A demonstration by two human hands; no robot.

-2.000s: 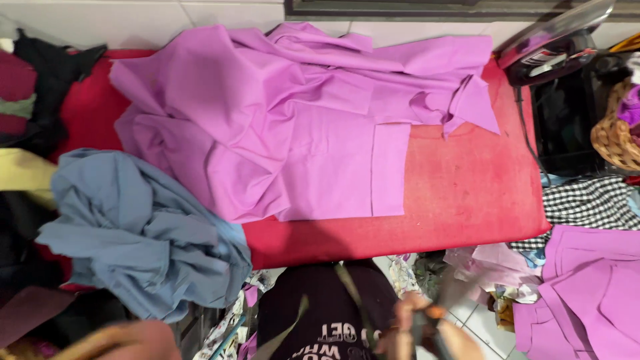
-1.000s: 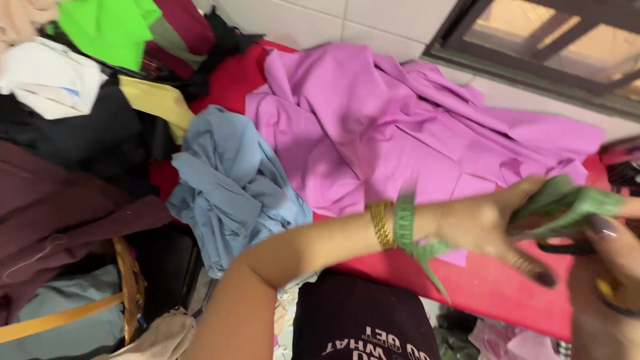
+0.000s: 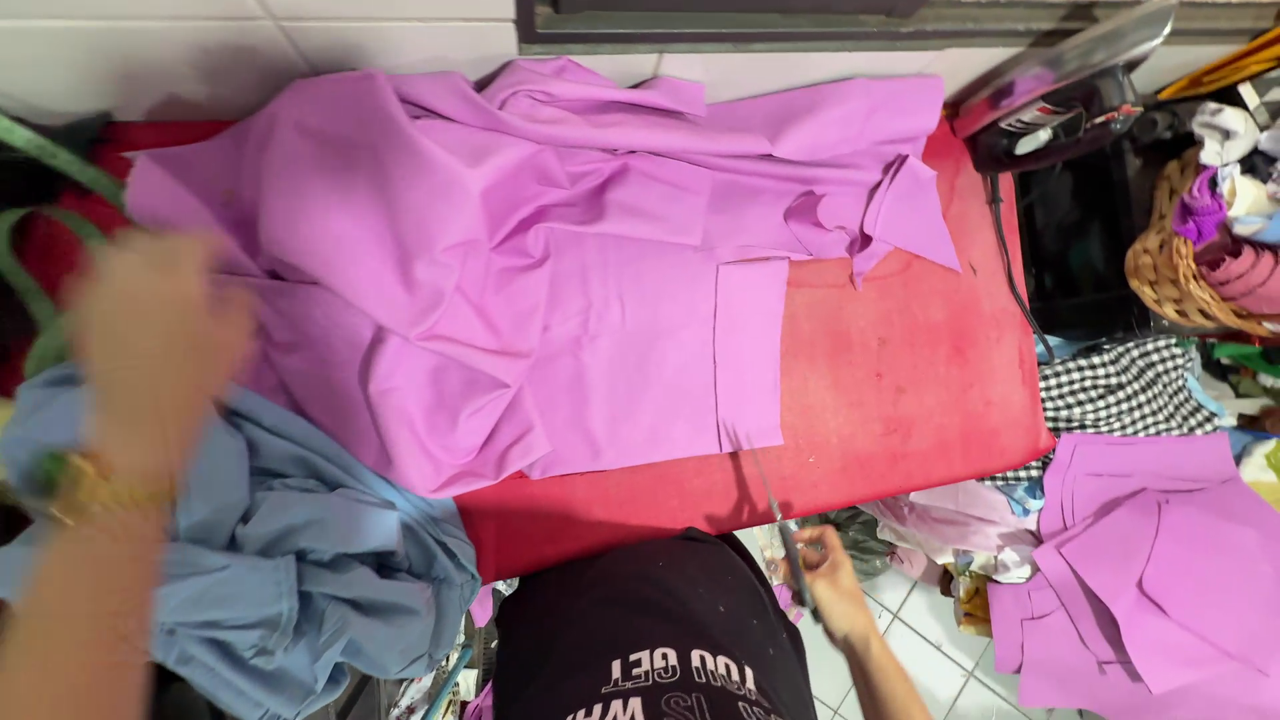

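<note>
My right hand (image 3: 835, 585) is shut on a pair of dark-handled scissors (image 3: 793, 565) at the table's front edge, their blades pointing up to the lower end of a narrow pink-purple fabric strip (image 3: 750, 350). That strip lies at the right edge of the large pink-purple fabric (image 3: 620, 370). My left hand (image 3: 160, 330), blurred by motion, is over the left end of the fabric, above a crumpled blue-grey cloth (image 3: 340, 560). A green tape measure (image 3: 60, 155) loops beside it; whether the hand holds the tape cannot be told.
The table has a red cover (image 3: 900, 400). A clothes iron (image 3: 1060, 110) stands at the back right, its cord (image 3: 1010, 250) hanging down the table's right side. Farther right are a wicker basket (image 3: 1160, 260) of scraps, a checked cloth (image 3: 1130, 385) and cut pink-purple pieces (image 3: 1150, 580). A tiled wall is behind.
My left hand, last seen at the right with a green band in the grip, is now at the far left. The scissors now show clearly in my right hand. The view has swung back right.
</note>
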